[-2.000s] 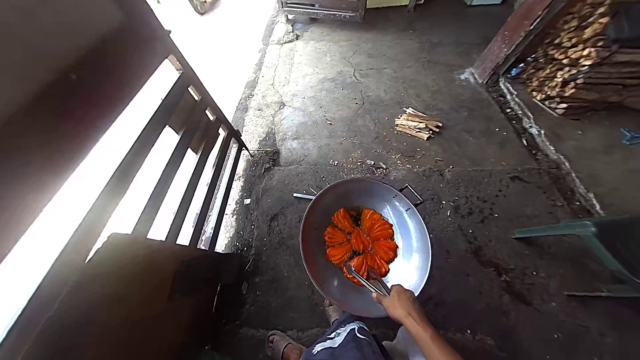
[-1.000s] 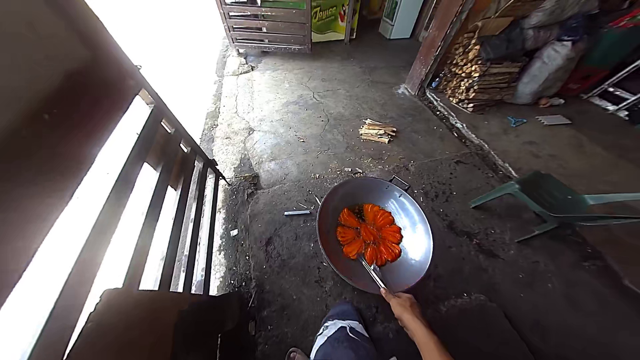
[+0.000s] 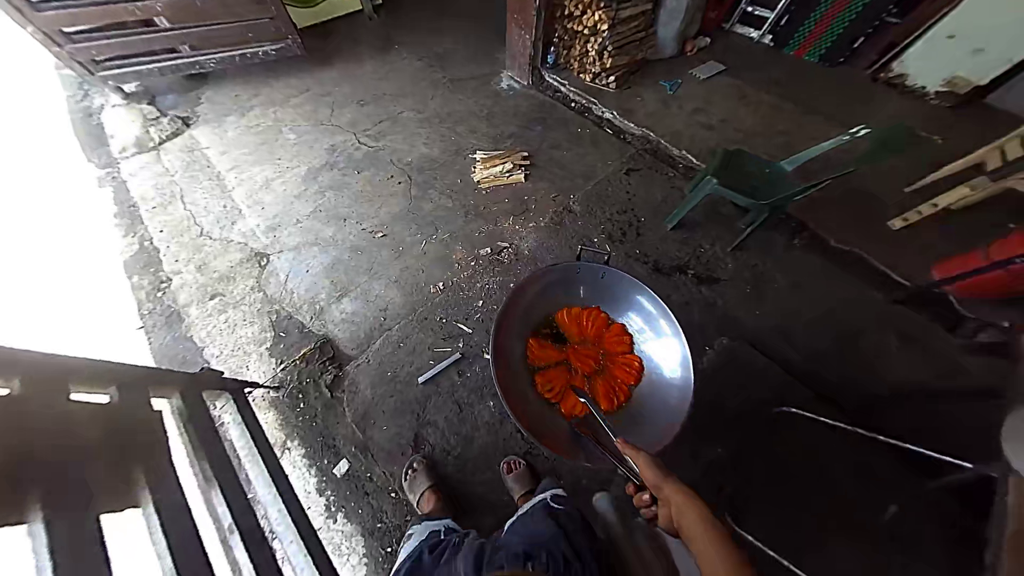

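My right hand [image 3: 660, 500] is closed around metal tongs [image 3: 606, 436] at the lower right rim of a large metal wok [image 3: 668, 400]. The tips of the tongs touch the lower edge of the orange-red fanned pieces of food [image 3: 588, 356], which lie in dark oil at the middle of the wok. A loop handle [image 3: 594, 254] stands at the wok's far rim. My left hand is out of view.
Split firewood [image 3: 500, 168] lies on the concrete floor beyond the wok. A green plastic chair [image 3: 752, 180] stands to the right, a woodpile [image 3: 600, 40] behind. Slatted wooden railing [image 3: 240, 472] is at lower left. A pale stick [image 3: 440, 368] lies left of the wok.
The view has swung, and more of the floor and room on the right shows. My right hand still holds the tongs at the food.
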